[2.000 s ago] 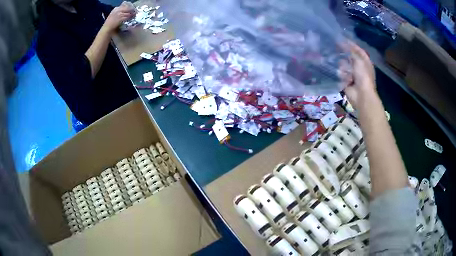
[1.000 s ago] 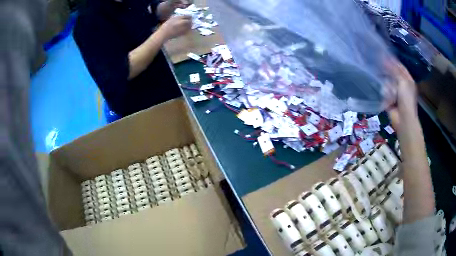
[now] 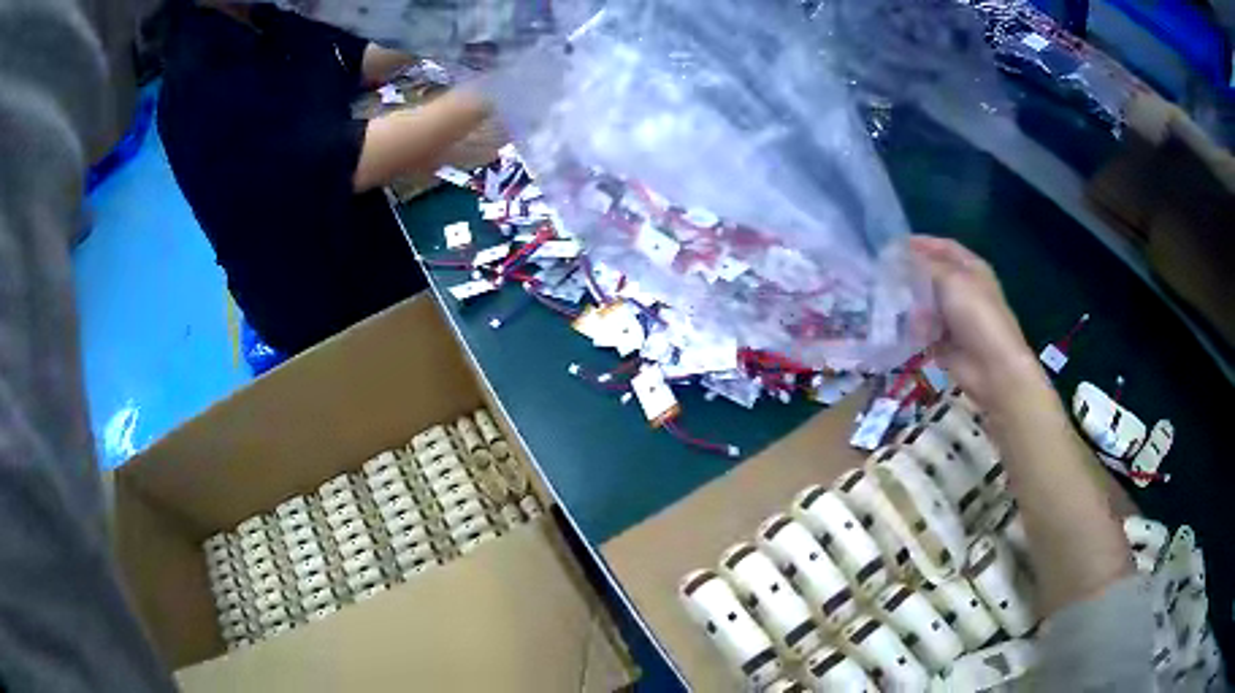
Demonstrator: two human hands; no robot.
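My right hand grips the lower right edge of a large crinkled clear plastic bag. The bag spreads over a heap of white wired modules with red and dark leads on the green belt. Modules show blurred through the plastic; whether they lie inside or under it I cannot tell. My left hand is out of view; a blurred grey sleeve runs down the left edge. Cream housings lie in rows on a cardboard sheet below my right forearm.
An open carton at lower left holds neat rows of cream housings. A person in dark clothing stands at upper left, one forearm reaching behind the bag. Flat cream covers and a loose module lie at right. Brown cardboard stands at upper right.
The bag now hangs lower and bulges more, covering more of the heap. The other person's hand has gone from view behind it. My right hand still holds the bag. The view has shifted.
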